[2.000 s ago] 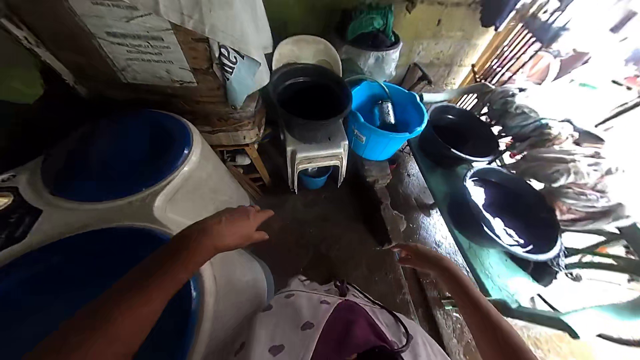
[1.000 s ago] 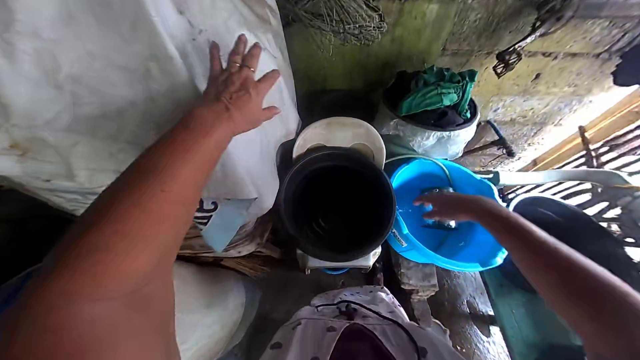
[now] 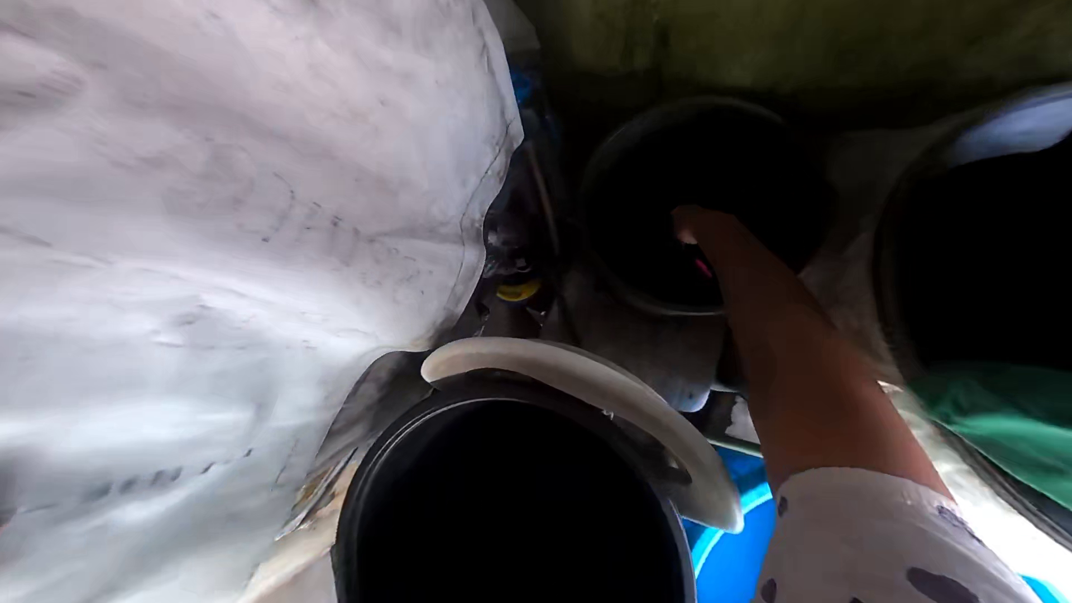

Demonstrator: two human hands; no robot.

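My right hand point(image 3: 702, 226) reaches into a dark round container point(image 3: 615, 280) at the upper middle. Its fingers are in deep shadow beside a small pink thing point(image 3: 703, 267), and whether they grip anything cannot be made out. My left hand is out of the picture. Nearer to me, a black tub point(image 3: 345, 511) with a very dark inside stands against the curved back of a plastic chair point(image 3: 578, 377).
White sheeting point(image 3: 251, 209) fills the left side. At the right edge is another dark container with green cloth point(image 3: 1005, 419) at its rim. The blue basin point(image 3: 737, 553) shows below my right arm. A greenish wall point(image 3: 804, 42) rises behind.
My right hand has moved from the blue basin into the dark container behind the chair. My left hand, earlier spread on the white sheeting, has left the view. The view has shifted closer to the wall.
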